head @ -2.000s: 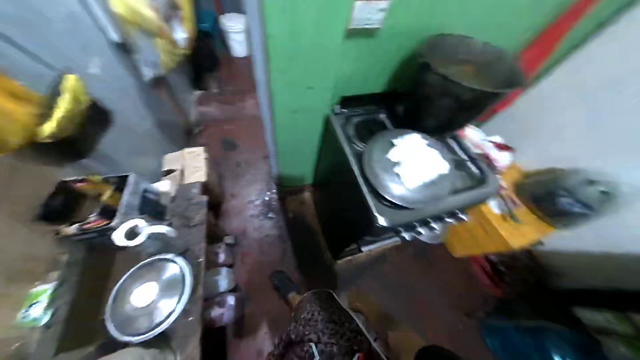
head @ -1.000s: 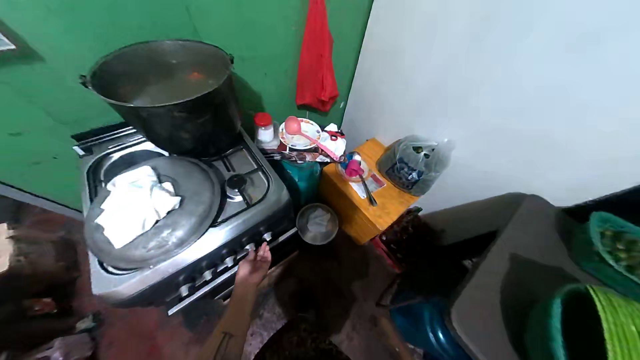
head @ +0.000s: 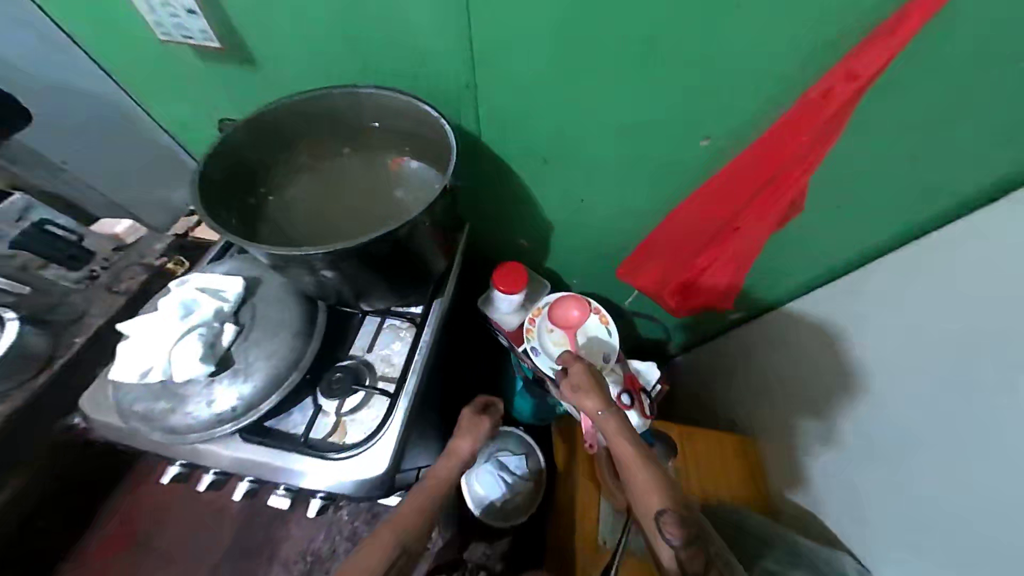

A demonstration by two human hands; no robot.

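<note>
My right hand is closed around the handle of a pink ladle, whose bowl lies over a white plate with a patterned rim. My left hand, fingers curled, is beside the stove's right side, above a metal bowl with a cloth or paper in it; whether it holds anything is unclear. A large dark pot with cloudy liquid stands on the rear of the gas stove. Left of the bare front burner, a round metal lid bears a white cloth.
A jar with a red lid stands behind the plate, and red-handled scissors lie to its right. An orange wooden surface is at the lower right. A red cloth hangs on the green wall. A dark counter is at the left.
My right hand has come into view and taken hold of the pink ladle. My left hand has left the stove knobs and is now by the stove's right side. The view has moved closer to the stove.
</note>
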